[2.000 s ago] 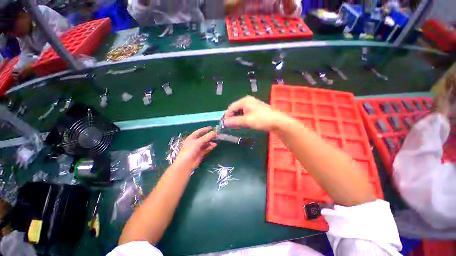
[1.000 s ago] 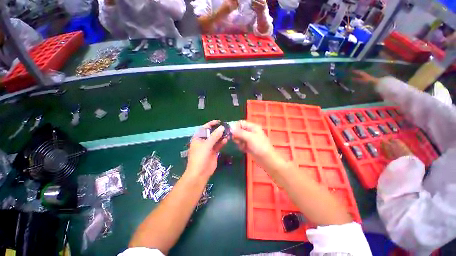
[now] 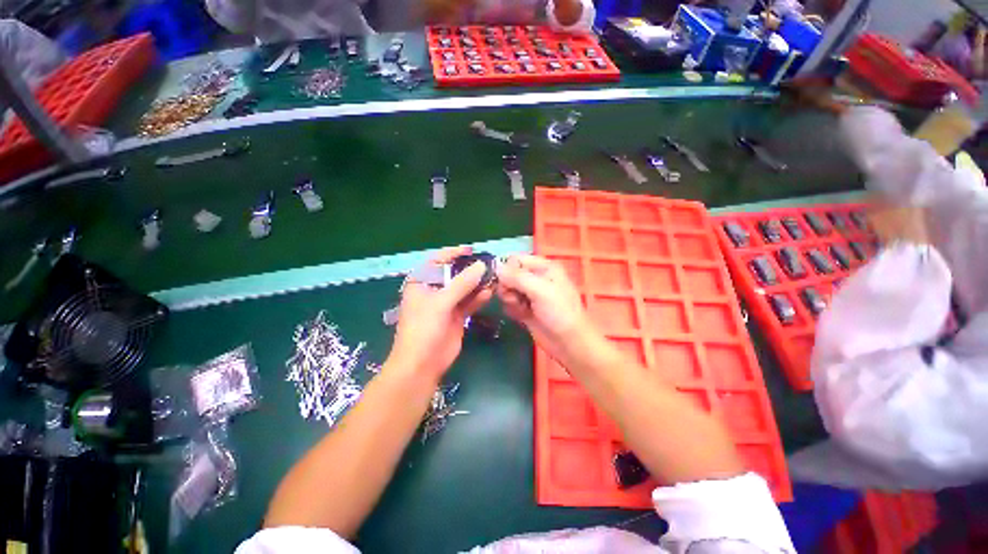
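My left hand [image 3: 439, 308] is closed around a dark watch head [image 3: 473, 267], with a silver-grey band [image 3: 425, 276] sticking out at its left side. The fingertips of my right hand [image 3: 533, 290] are pinched together at the right edge of the watch head; whatever they pinch is too small to make out. Both hands are just above the bench, left of an orange-red compartment tray [image 3: 561, 433]. Another dark watch head [image 3: 629, 469] lies in a lower pocket of that tray, partly hidden by my right forearm.
Large pile of silver slivers [image 3: 323, 370] and a smaller, finer pile [image 3: 441, 411] lie left. Clear bags [image 3: 223, 384] and a black fan [image 3: 103, 333] are farther left. Watches lie on the green belt [image 3: 368, 162]. A person's white sleeve [image 3: 883, 368] is right, over a filled tray [image 3: 796, 352].
Since two seconds ago, my left hand has taken up the watch with its band, and my right hand has moved against it. In the last second the hands barely changed; the view shifted slightly.
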